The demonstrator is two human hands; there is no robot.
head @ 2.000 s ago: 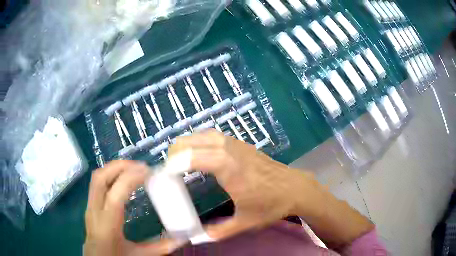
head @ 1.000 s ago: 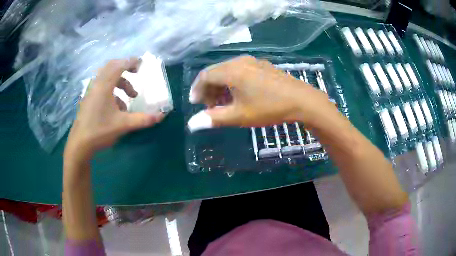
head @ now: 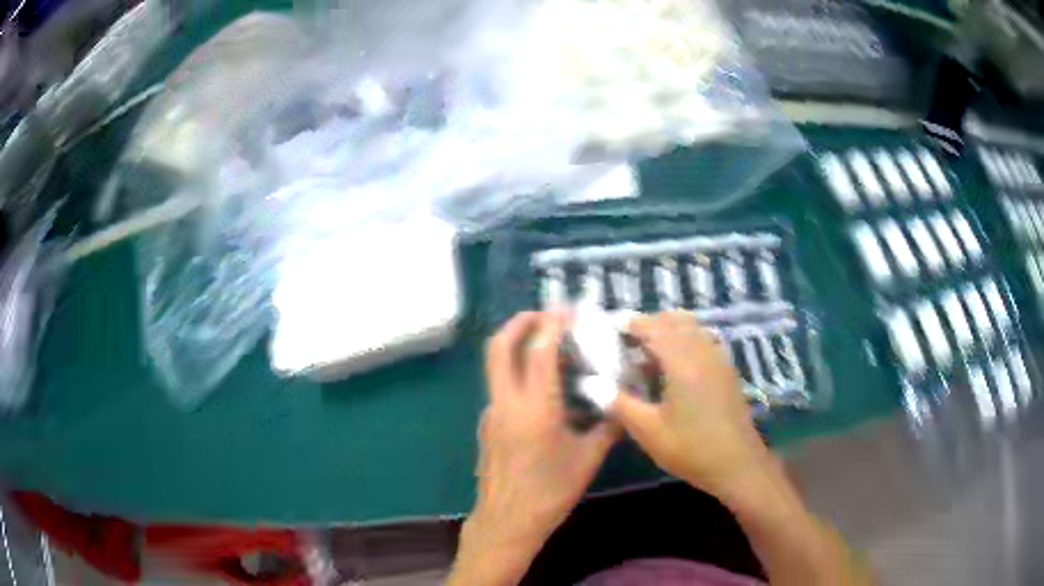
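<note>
My left hand (head: 532, 406) and my right hand (head: 693, 401) meet over the front left part of the clear parts tray (head: 807, 286). A small white piece (head: 595, 340) is between their fingertips. It is blurred, and white finger covers on my right hand blend with it. The tray holds rows of thin rods with grey-white ends (head: 698, 278). My hands hide its lower left part. The squarish stack of white pieces (head: 372, 298) sits to the left of my hands, in a shallow container.
A large crumpled clear bag (head: 447, 143) with cream pieces lies behind the stack and tray. A white slip (head: 607, 183) is beside it. A tray of white cylinders (head: 904, 246) stands at the right, with narrower white pieces (head: 1025, 218) beyond. The green bench's front edge is near my forearms.
My left hand has left the white stack and moved right. My right hand has come back toward it, and both now meet at a small white piece. The view has shifted.
</note>
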